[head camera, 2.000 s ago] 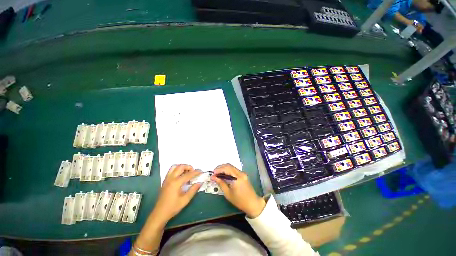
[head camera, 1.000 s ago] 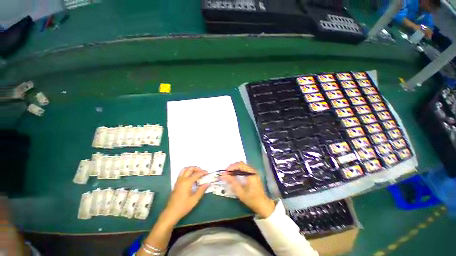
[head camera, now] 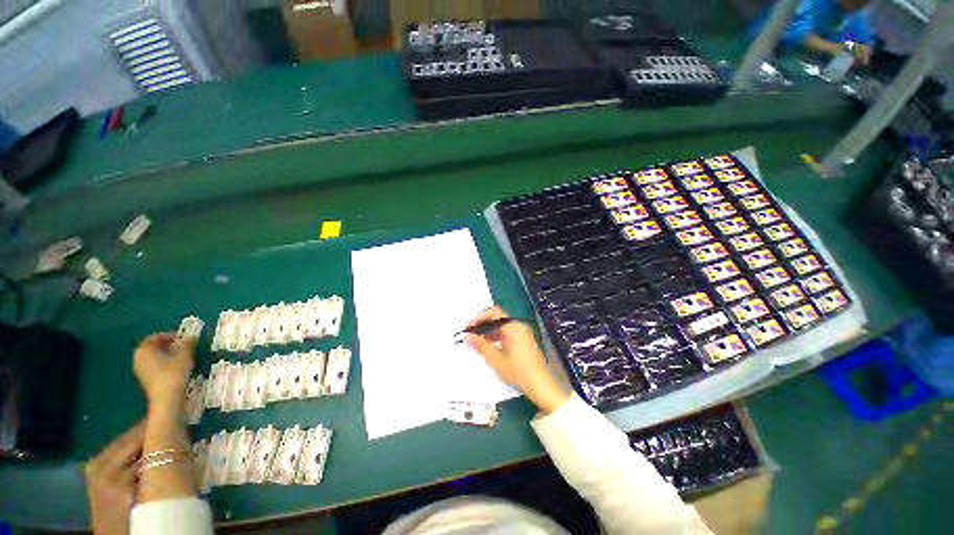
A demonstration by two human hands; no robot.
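Note:
My left hand (head camera: 164, 366) is at the far left, its fingertips on a small cream-white plastic housing (head camera: 190, 328) beside the left end of the top row. Three tight rows of like housings (head camera: 277, 323) stand on the green bench; my left hand and forearm partly hide the left ends of the lower rows. My right hand (head camera: 509, 353) is over the right part of the white paper sheet (head camera: 418, 303), holding a slim black tool (head camera: 490, 326) with its tip pointing left. One housing with a dark spot (head camera: 473, 413) lies at the paper's lower right edge.
Another person's hand (head camera: 113, 470) is beside my left wrist. A black blister tray (head camera: 586, 261) with printed parts lies at right, above a cardboard carton (head camera: 732, 496). A yellow tag (head camera: 331, 229), loose housings (head camera: 136, 229) and black stacked trays (head camera: 513, 78) are farther off.
My left hand has left the paper and reached the left end of the rows with a housing. My right hand stays over the paper with the tool. Another person's hand has come in at left.

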